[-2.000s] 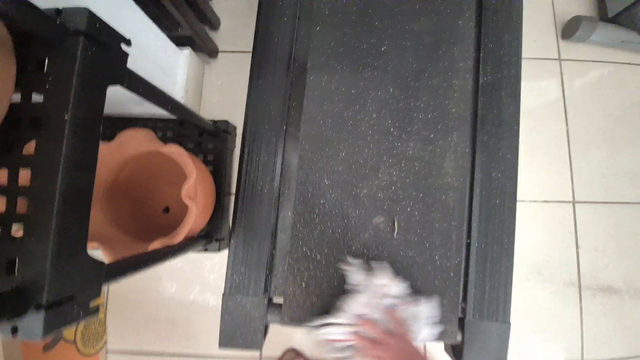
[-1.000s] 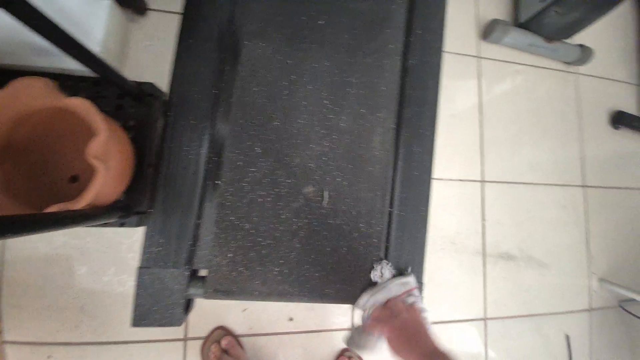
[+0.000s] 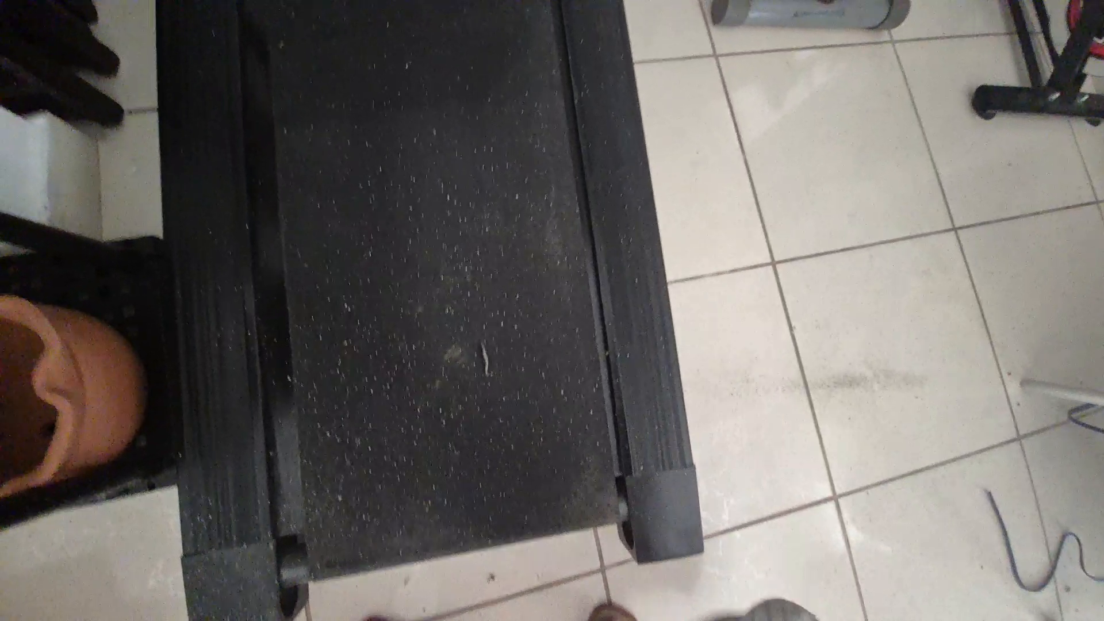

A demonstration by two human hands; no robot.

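Note:
Neither of my hands shows in the head view now. A treadmill's black running belt (image 3: 431, 259) fills the middle, dotted with white specks, with a pale mark and a small curved scrap (image 3: 486, 358) on its lower half. Ribbed black side rails flank it, the left rail (image 3: 216, 345) and the right rail (image 3: 642, 302), each ending in a black end cap, the right cap (image 3: 664, 513) near the lower middle. At the bottom edge a brown rounded thing and a grey rounded thing (image 3: 779, 611) are partly cut off; what they are I cannot tell.
On the left, a terracotta pot (image 3: 108, 388) with a wavy rim stands in a black plastic rack (image 3: 159, 431). Pale floor tiles (image 3: 862, 302) with a dark smudge lie to the right. Beyond are a grey equipment foot (image 3: 811, 12), a black metal stand (image 3: 1026, 99) and a thin cable (image 3: 1018, 569).
The hand with the crumpled white and grey wad moved from the belt's rear end to the right end cap, then left the view. The feet seen below the treadmill no longer show clearly.

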